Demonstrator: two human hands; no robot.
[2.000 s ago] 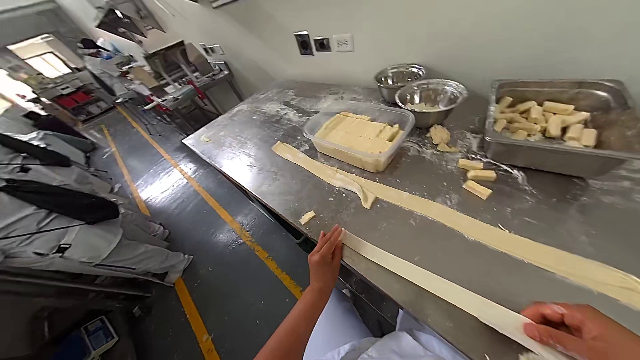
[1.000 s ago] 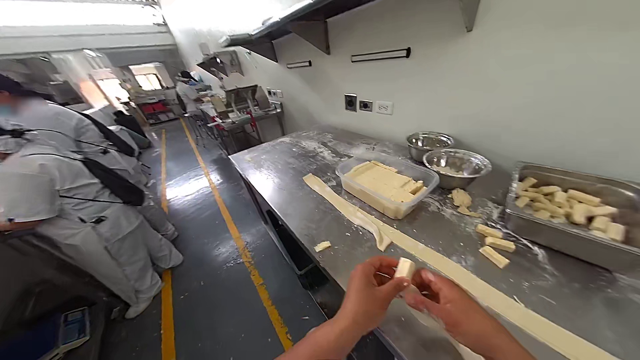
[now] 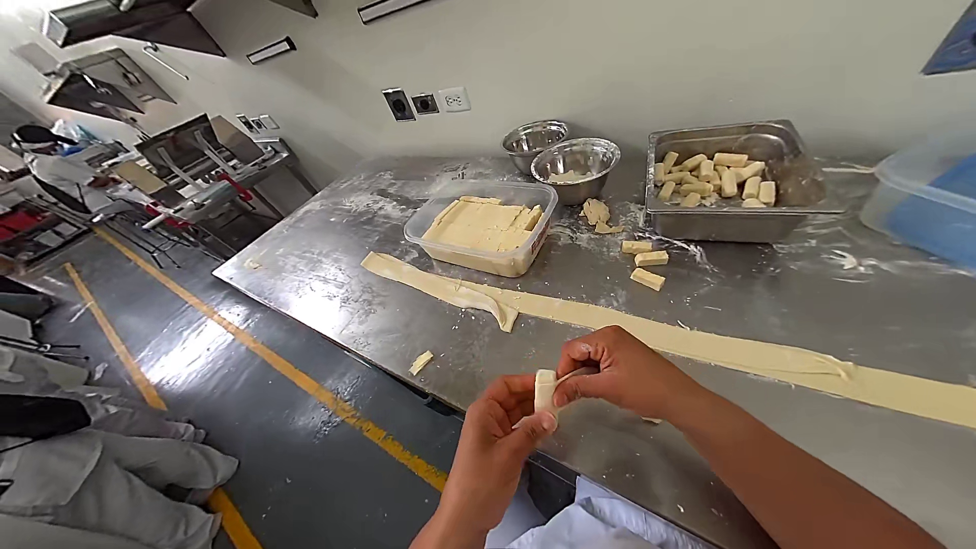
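Near the table's front edge, my left hand (image 3: 499, 435) holds a small cheese stick (image 3: 545, 390) upright between thumb and fingers. My right hand (image 3: 614, 374) pinches a thin dough end against the stick's right side. Beyond the hands a long flat strip of dough (image 3: 648, 329) crosses the steel table, its left part folded over in one place. Behind the strip stands a clear plastic tub (image 3: 476, 263) of pale cheese blocks. Several loose sticks (image 3: 648, 278) lie right of the tub, in front of a steel pan (image 3: 732, 225) holding many more.
Two steel bowls (image 3: 577, 171) stand by the wall, with dough scraps (image 3: 596, 213) nearby. At the right edge is a clear plastic bin (image 3: 915, 206). A small scrap (image 3: 420, 363) lies near the table's front edge. People in pale work clothes (image 3: 99, 465) are beyond the aisle at left.
Two seconds ago my hands were apart on a nearer dough strip; now they are together, raised around a cheese stick. That nearer strip no longer shows. The view has swung left and back.
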